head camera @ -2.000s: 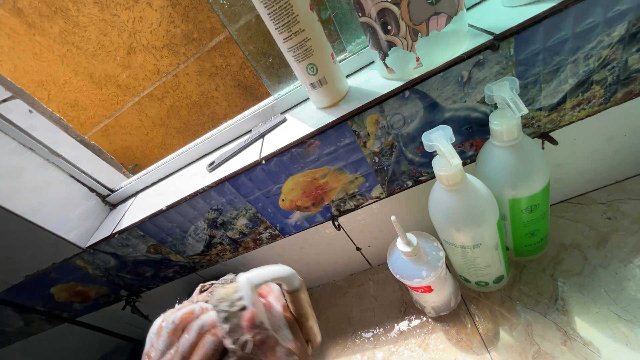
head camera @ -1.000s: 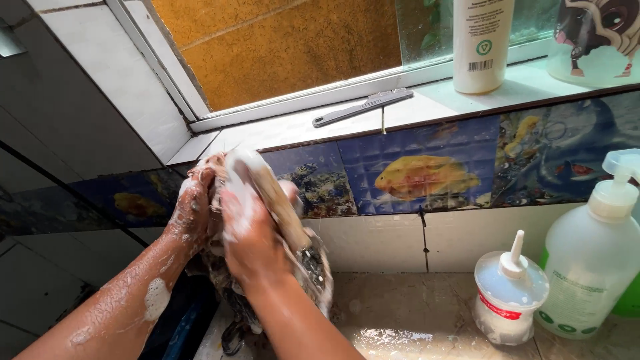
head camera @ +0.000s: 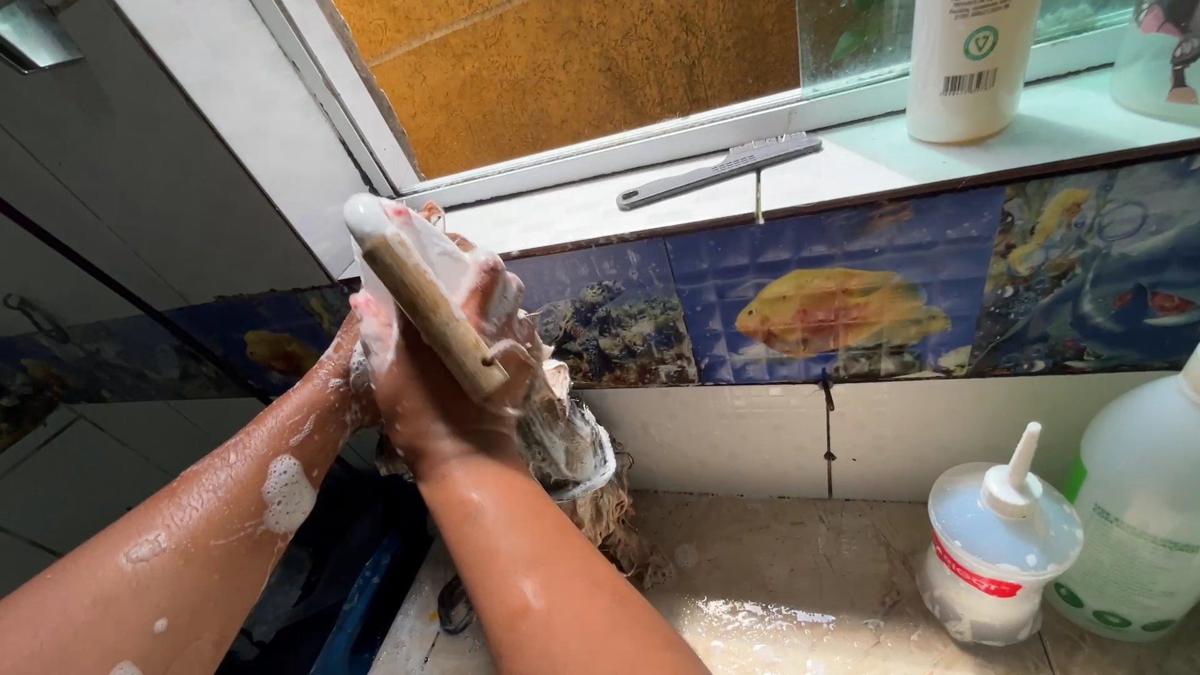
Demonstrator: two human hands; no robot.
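A foam-coated wooden piece (head camera: 436, 314), possibly a brush back, has a small hole and a cord near its lower end. My right hand (head camera: 422, 403) is closed around it. My left hand (head camera: 363, 361) is just left of and behind the right, against the same soapy bundle; its fingers are mostly hidden by foam and the right hand. Below and right of both hands hangs a wet, tangled, brownish fibrous mass (head camera: 600, 516) with foam on it; its exact kind cannot be told. Suds cling to the left forearm.
A grey plastic comb-like tool (head camera: 720, 172) lies on the windowsill, beside a white bottle (head camera: 970, 70). On the wet stone-look counter (head camera: 750, 572) at right stand a nozzle-topped squeeze bottle (head camera: 1003, 553) and a larger translucent bottle (head camera: 1139, 516). Fish-patterned tiles line the wall.
The view has swung left and down. Both forearms, out of sight two seconds ago, show from one second ago. The wooden piece stays with my right hand and its foam-covered end now points up left.
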